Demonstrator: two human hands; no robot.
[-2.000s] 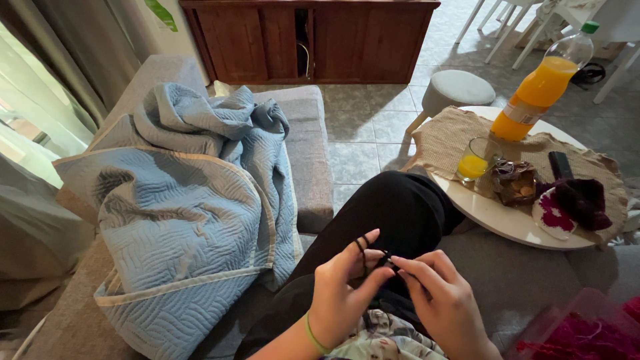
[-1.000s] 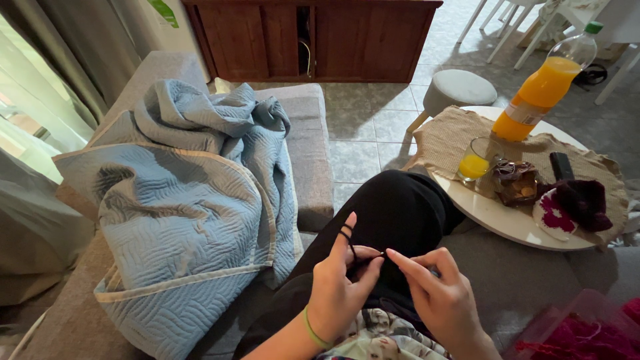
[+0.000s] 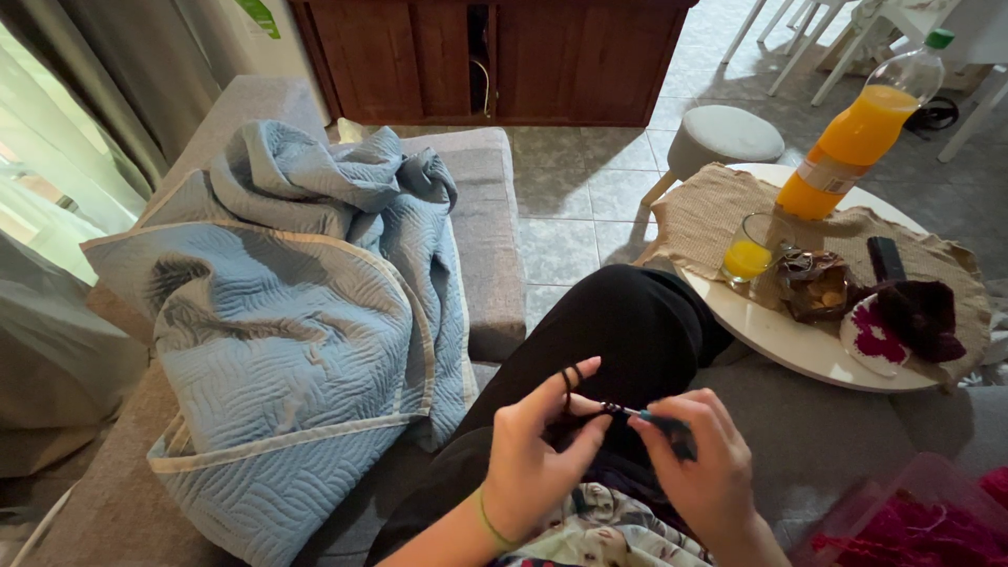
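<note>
Dark yarn (image 3: 565, 386) is wrapped around the raised index finger of my left hand (image 3: 535, 453), and that hand pinches a small dark piece of yarn work (image 3: 605, 409) between thumb and fingers. My right hand (image 3: 701, 457) grips a crochet hook (image 3: 647, 415) with a teal handle; its metal shaft points left, with dark loops at its tip. Both hands are close together above my lap, over black trousers (image 3: 606, 331) and a printed cloth (image 3: 610, 531). The lower part of the yarn work is hard to make out against the dark clothing.
A crumpled light-blue quilt (image 3: 291, 339) lies on the sofa at left. On the round table (image 3: 756, 339) at right are an orange drink bottle (image 3: 854, 142), a glass (image 3: 748, 256), an opened snack packet (image 3: 815, 287) and dark yarn (image 3: 921, 315). A clear container (image 3: 913, 512) holds magenta yarn at lower right.
The hook's metal shaft and teal handle now show between my hands. My left index finger, raised higher one second ago, is lower and tilted to the right.
</note>
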